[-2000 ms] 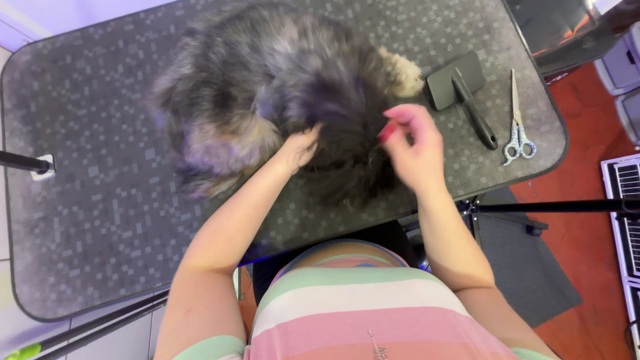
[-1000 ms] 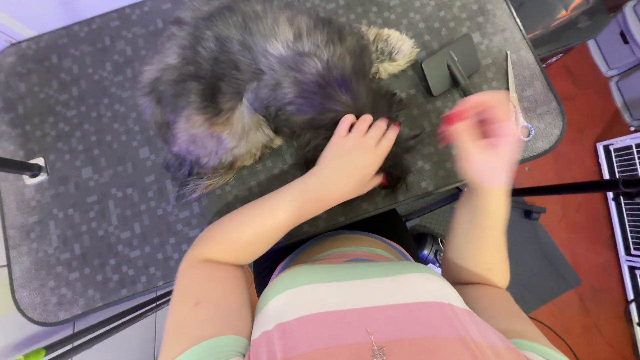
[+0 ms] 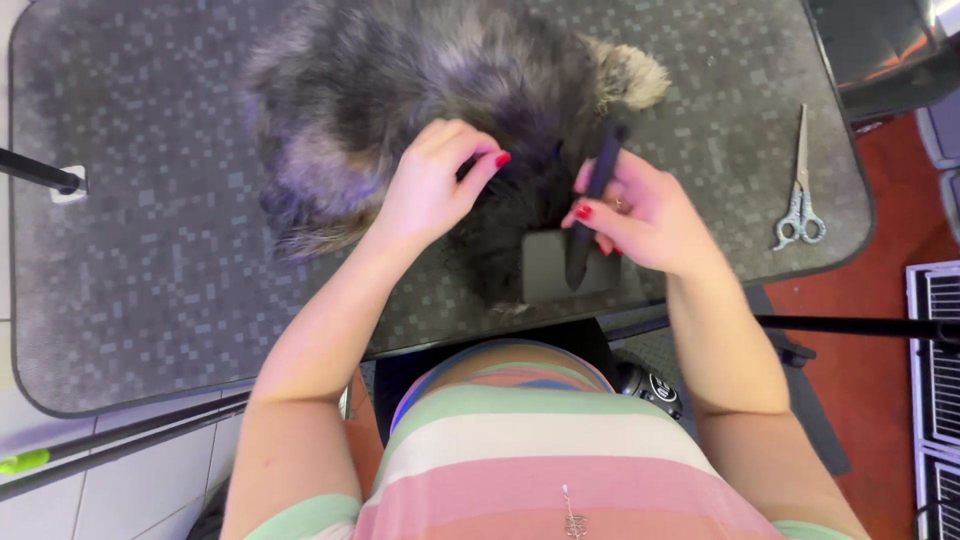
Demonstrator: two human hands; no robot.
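Observation:
A dog with long grey, black and tan fur (image 3: 420, 82) lies on the speckled grooming table (image 3: 150, 300), its dark head towards my body. My right hand (image 3: 637, 210) grips the handle of a black slicker brush (image 3: 547, 266), whose flat head is down beside the dog's dark fur. At the dog's head, my left hand (image 3: 442, 180) has its thumb and fingers pinched together against the dark fur; whether strands are between them I cannot tell. Scissors with patterned handles (image 3: 801, 187) lie at the right of the table.
A black post in a white bracket (image 3: 69, 184) stands at the table's left. Black bars run below the table on both sides, one with a green tip (image 3: 24, 461). A black glossy object (image 3: 877, 52) is beyond the right edge, and a white-framed grille (image 3: 945, 345) stands on the red floor.
My right hand has picked up the slicker brush, which lay on the table near the scissors, and brought it left to the dog's head. My left hand has lifted from lying flat on the head.

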